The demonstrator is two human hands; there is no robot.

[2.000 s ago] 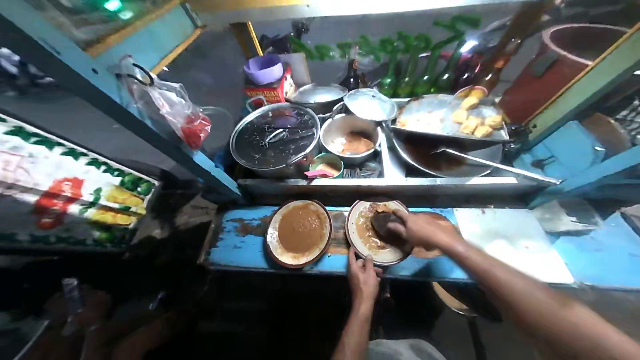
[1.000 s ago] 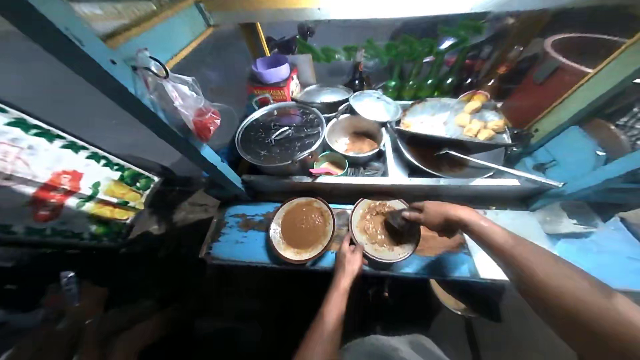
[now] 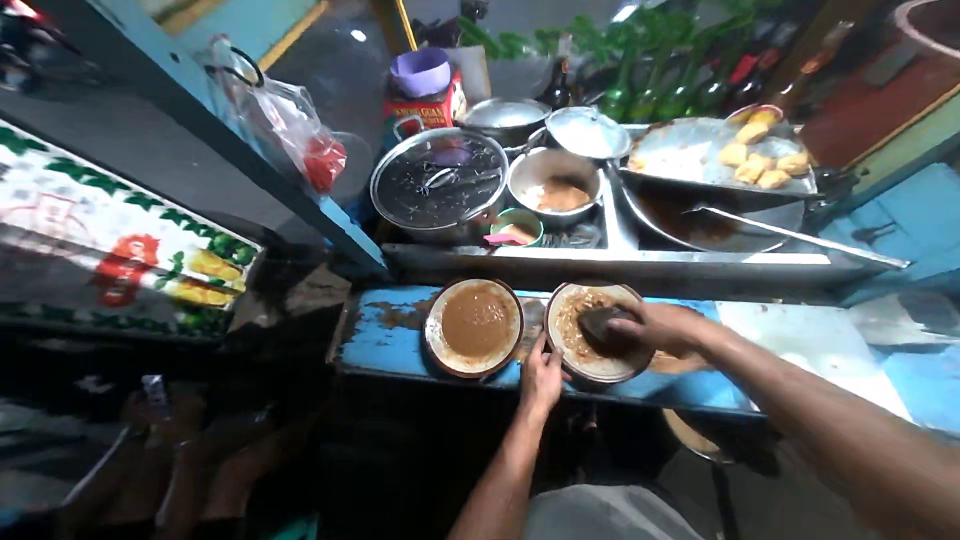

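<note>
My right hand (image 3: 656, 326) grips a dark pestle (image 3: 600, 324), whose end rests in the brown, chunky paste of a dark-rimmed plate (image 3: 600, 369). At that plate's lower left edge my left hand (image 3: 544, 371) holds its rim, thumb and fingers against it. Just left stands a second dark-rimmed plate (image 3: 435, 337) with smooth brown sauce (image 3: 476, 320). Both plates are on a worn blue wooden ledge (image 3: 382, 341).
Behind the ledge stand a lidded pot (image 3: 439, 180), an open pot (image 3: 555, 187), a green cup (image 3: 517, 225), a wide pan with a ladle (image 3: 810, 236) and a tray of fried pieces (image 3: 757, 161). A plastic bag (image 3: 292, 124) hangs left. Another person's hands (image 3: 165, 412) show at lower left.
My left hand has shifted from the plate's lower edge to its lower left side. The pestle in my right hand has moved within the plate.
</note>
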